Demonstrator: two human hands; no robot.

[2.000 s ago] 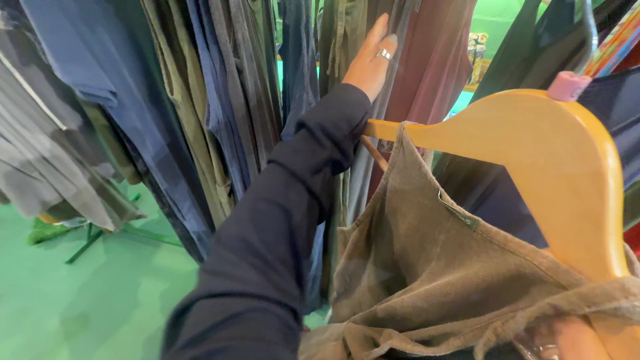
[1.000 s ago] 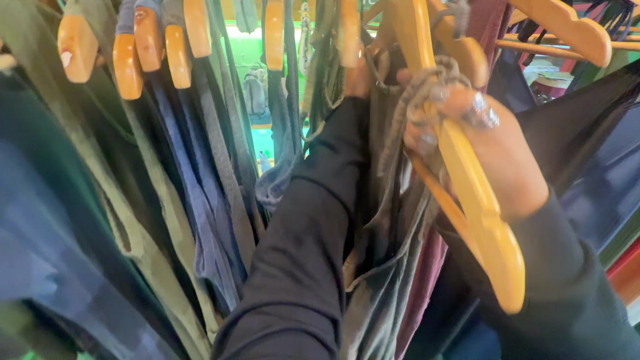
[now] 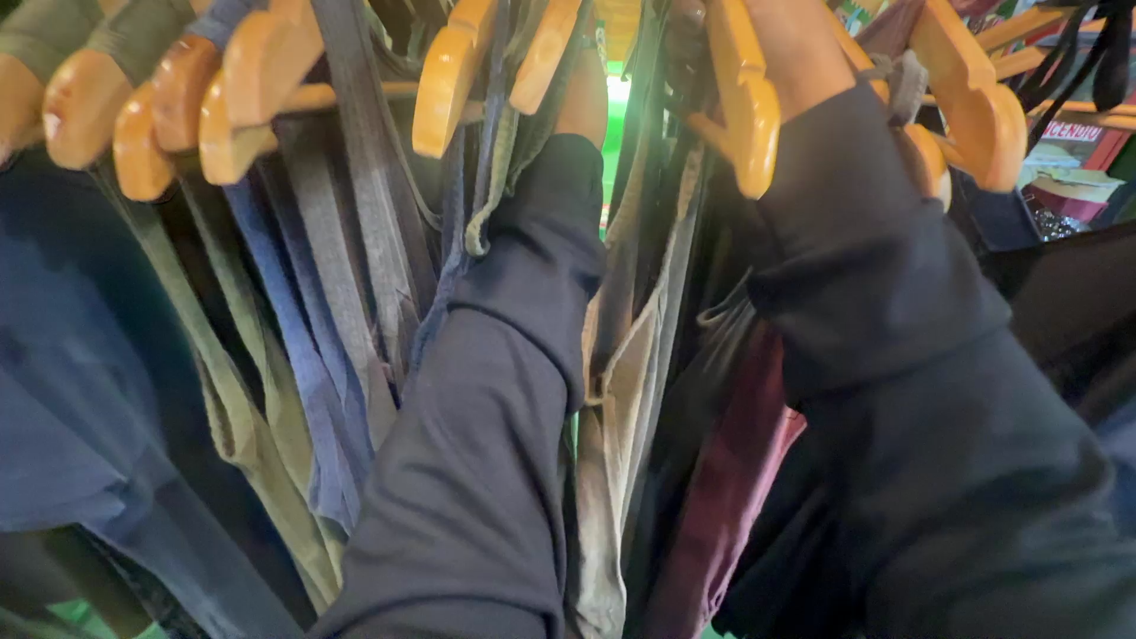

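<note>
Both forearms, in dark sleeves, reach up among garments on wooden hangers. Of my left hand (image 3: 583, 93) only the wrist area shows, between hangers at top centre; its fingers are hidden. My right hand (image 3: 794, 49) is cut off by the top edge, so its fingers are out of view. Just left of it hangs a wooden hanger (image 3: 750, 115); whether the hand holds it cannot be told. A brown garment (image 3: 635, 373) hangs between the two sleeves, and a dark red garment (image 3: 732, 484) hangs below the right forearm.
Several wooden hangers (image 3: 80, 106) with olive, blue and grey garments crowd the left. A large dark blue garment (image 3: 62, 417) fills the lower left. On the right are another hanger (image 3: 981, 106), dark cloth and blurred items behind. Green light shows through a gap at top centre.
My right hand, which was around a hanger and its grey cloth tie one second ago, is now higher and partly out of view. The brown garment's hanger has moved from the right foreground into the row.
</note>
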